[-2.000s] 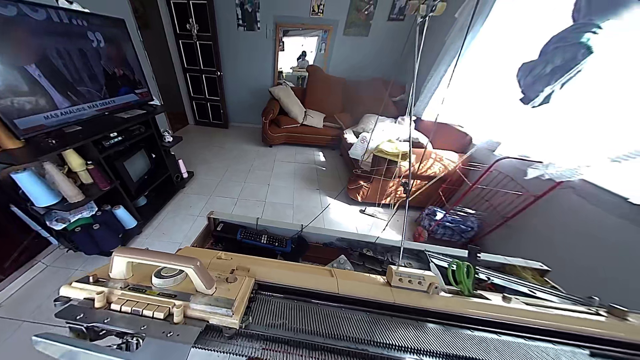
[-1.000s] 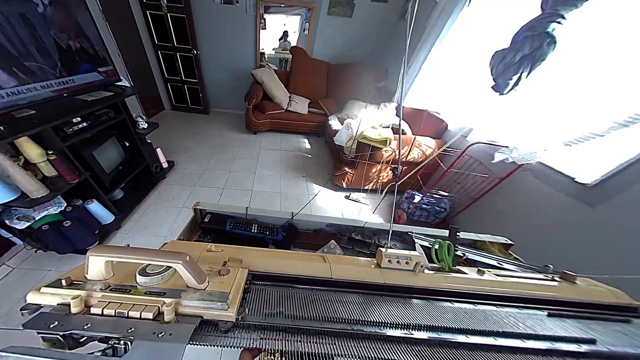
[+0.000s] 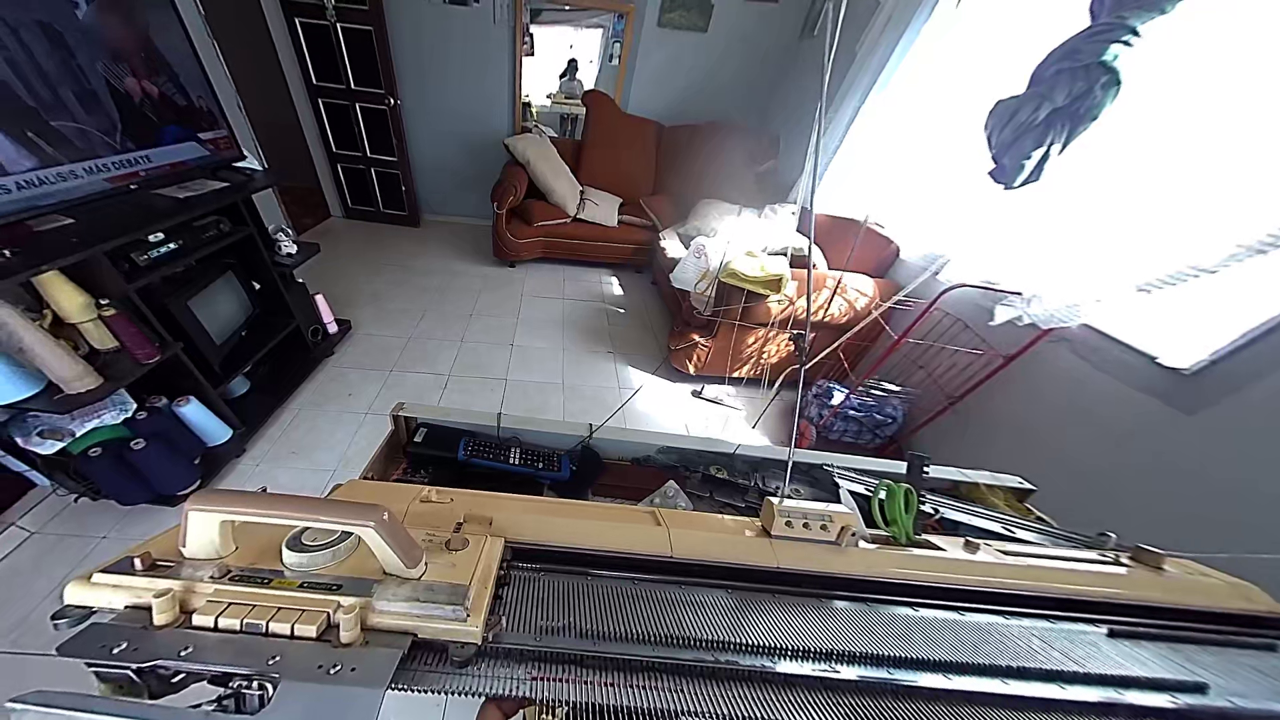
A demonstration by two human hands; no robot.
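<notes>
Only a sliver of what looks like my left hand (image 3: pixel 503 708) shows at the bottom edge, below the needle bed (image 3: pixel 800 615) of a knitting machine; its fingers and anything in them are hidden. My right hand is out of view. The beige knitting carriage (image 3: pixel 290 585), with a handle, a round dial and a row of buttons, sits at the left end of the bed. A metal arm plate (image 3: pixel 230 655) is attached at its front. Yarn strands run up from behind the beige tension unit (image 3: pixel 808 520). Green-handled scissors (image 3: pixel 894 510) stand just right of it.
Behind the machine, a tray (image 3: pixel 600 425) holds a remote control (image 3: pixel 512 457) and tools. Yarn cones (image 3: pixel 200 420) fill the black TV stand (image 3: pixel 250 370) at left. Farther back are an orange sofa (image 3: pixel 620 165), an armchair with cloths (image 3: pixel 860 290) and a red metal rack (image 3: pixel 960 370).
The view has shifted somewhat. A bit of a hand shows at the bottom edge now and one second ago, but not in the earliest frame. The carriage remains at the left end.
</notes>
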